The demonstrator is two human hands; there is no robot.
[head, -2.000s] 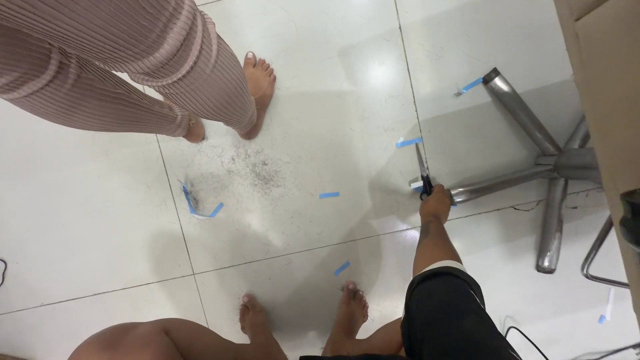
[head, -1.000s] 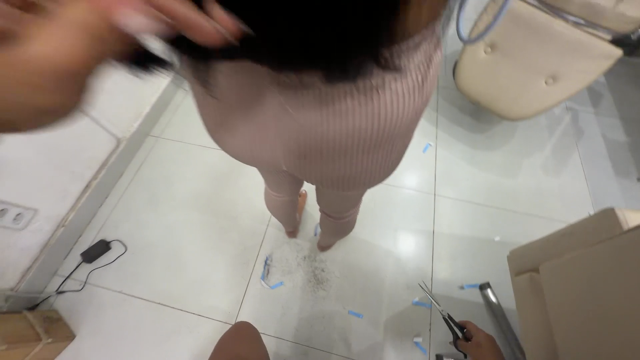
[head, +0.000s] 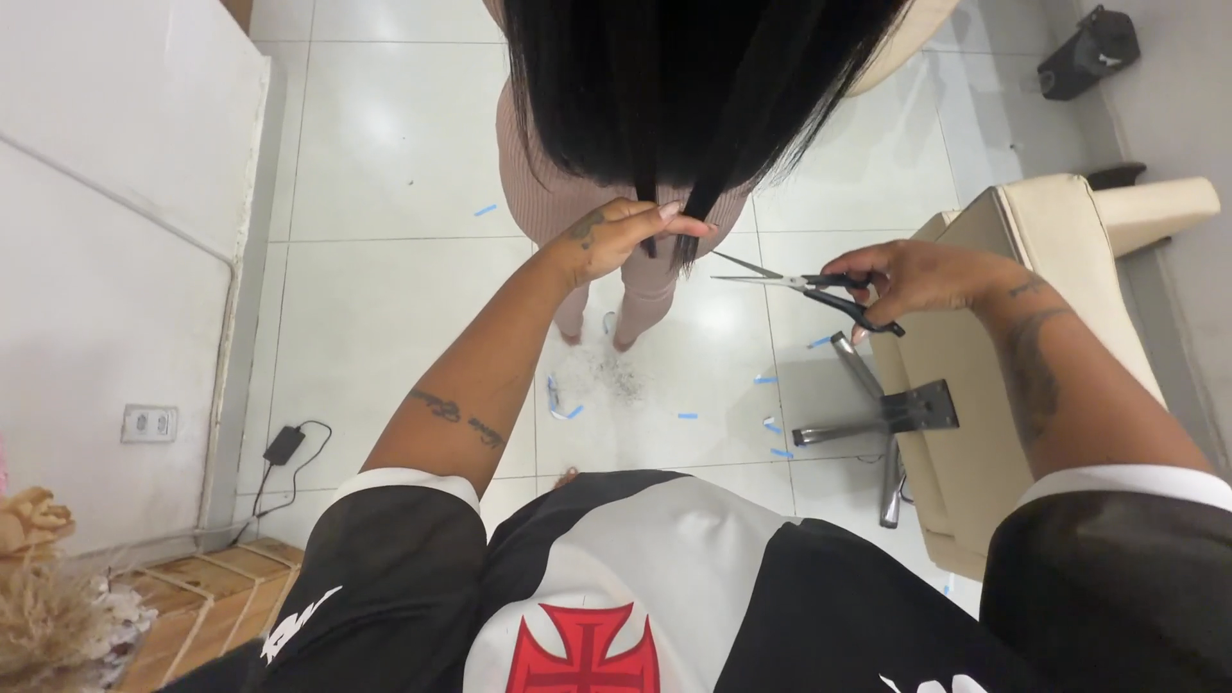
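Long straight black hair (head: 674, 96) hangs down the back of a standing person in ribbed pink clothes (head: 525, 168). My left hand (head: 626, 231) grips a thin lock near its tips between the fingers, and the cut-looking ends (head: 685, 252) stick out below the fingers. My right hand (head: 895, 279) holds black-handled scissors (head: 794, 282) by the finger loops. Their blades are parted and point left, just right of the hair tips, without clearly touching them.
Hair clippings (head: 621, 375) and several blue tape pieces (head: 687, 416) lie on the tiled floor. A cream salon chair (head: 1049, 221) and a metal star base (head: 881, 409) stand at right. A black adapter with cable (head: 284, 446) lies by the left wall.
The scissors, by the floor two seconds ago, are now raised beside the hair with blades parted. My left hand now grips a lock. The view has shifted a lot.
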